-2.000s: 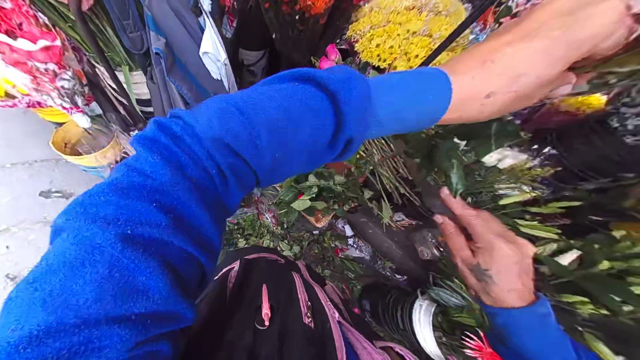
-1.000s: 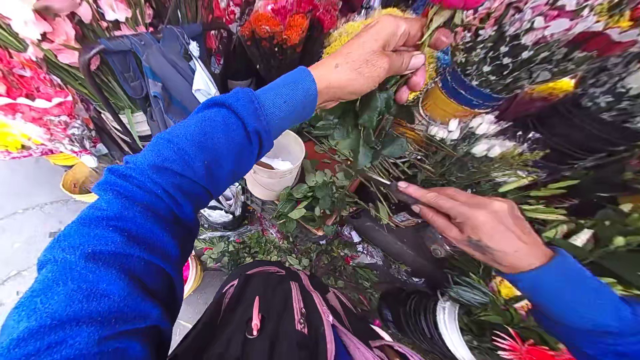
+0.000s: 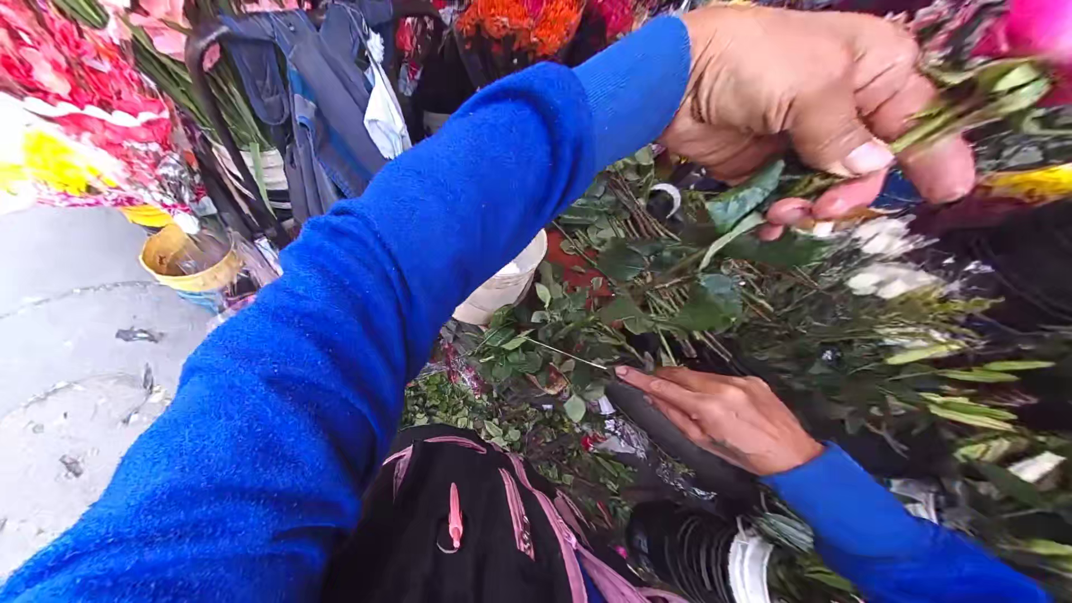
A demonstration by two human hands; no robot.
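Observation:
At the upper right my left hand (image 3: 804,92) grips a green flower stem (image 3: 930,130) between thumb and fingers. A blurred bright pink bloom (image 3: 1034,33) shows at its upper end, and leaves (image 3: 741,205) hang below the hand. My right hand (image 3: 729,410) is lower, near the middle, closed around what looks like a knife handle, mostly hidden by the fingers. A thin blade (image 3: 569,353) points left from it over leafy cuttings (image 3: 519,360). Between and below the hands lie many cut stems and leaves; the blade's contact with them cannot be told.
A white bucket (image 3: 507,280) is partly behind my left sleeve. A yellow bucket (image 3: 188,264) stands on the grey pavement (image 3: 75,335) at left. Below is a black bag with pink trim (image 3: 435,519), beside stacked dark containers (image 3: 682,544). Wrapped flowers (image 3: 502,21) line the back.
Since one second ago, my left hand has moved right with the pink flower and looks nearer the camera. My right hand has shifted a little left, the blade still pointing left.

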